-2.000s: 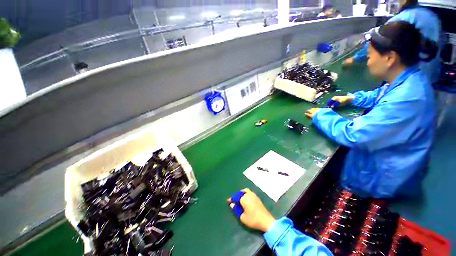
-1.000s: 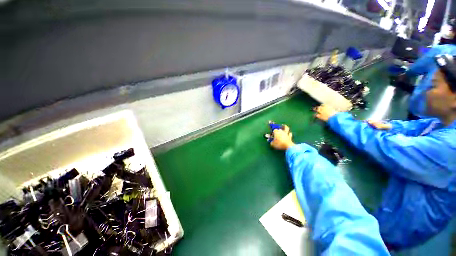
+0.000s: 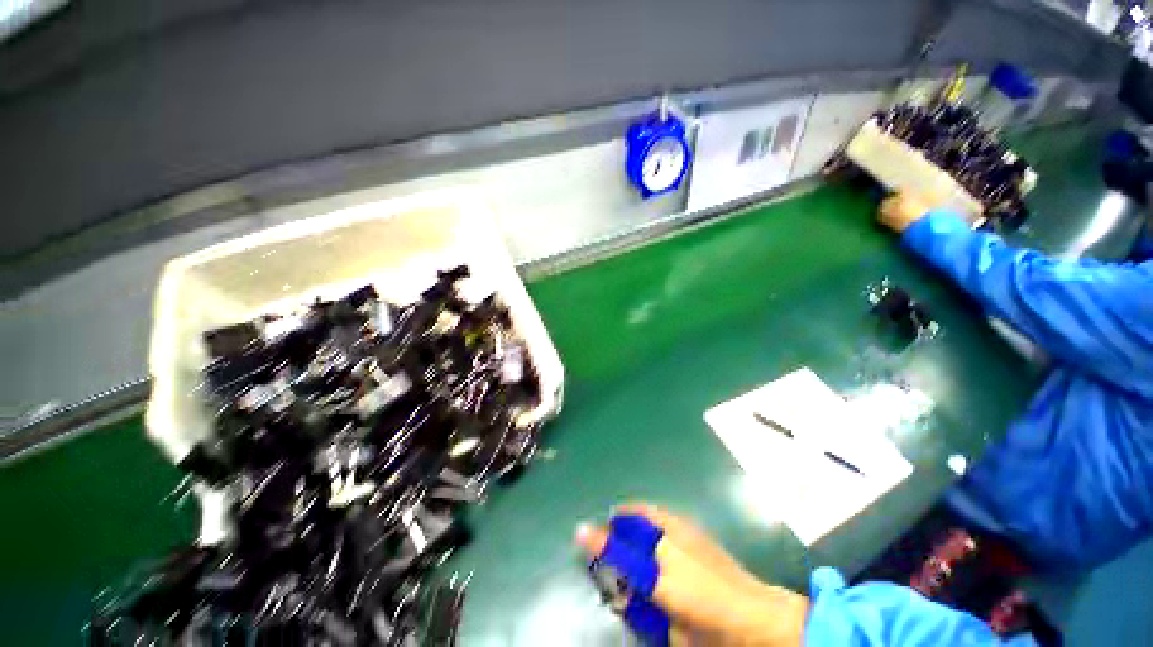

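Observation:
My right hand (image 3: 689, 581) is low in the centre, blurred, with bright blue wraps on its fingers. Its fingers are curled round a small round metallic item, seemingly the round fixture (image 3: 613, 585), mostly hidden by the fingers. My left hand is out of the picture. The white clip bin (image 3: 531, 331) lies tipped at the left. Black binder clips (image 3: 341, 468) with silver handles fill it and spill onto the green bench towards me, left of my right hand.
A white paper sheet (image 3: 809, 499) with two thin dark items lies to the right. Beyond it are a small dark pile (image 3: 900, 310), another person's blue sleeve (image 3: 1012, 272) and a second clip bin (image 3: 913, 171). A blue clock (image 3: 659, 156) is on the low wall.
My right hand reached far along the bench to the small round item and has come back near the clip heap. That item no longer lies on the bench.

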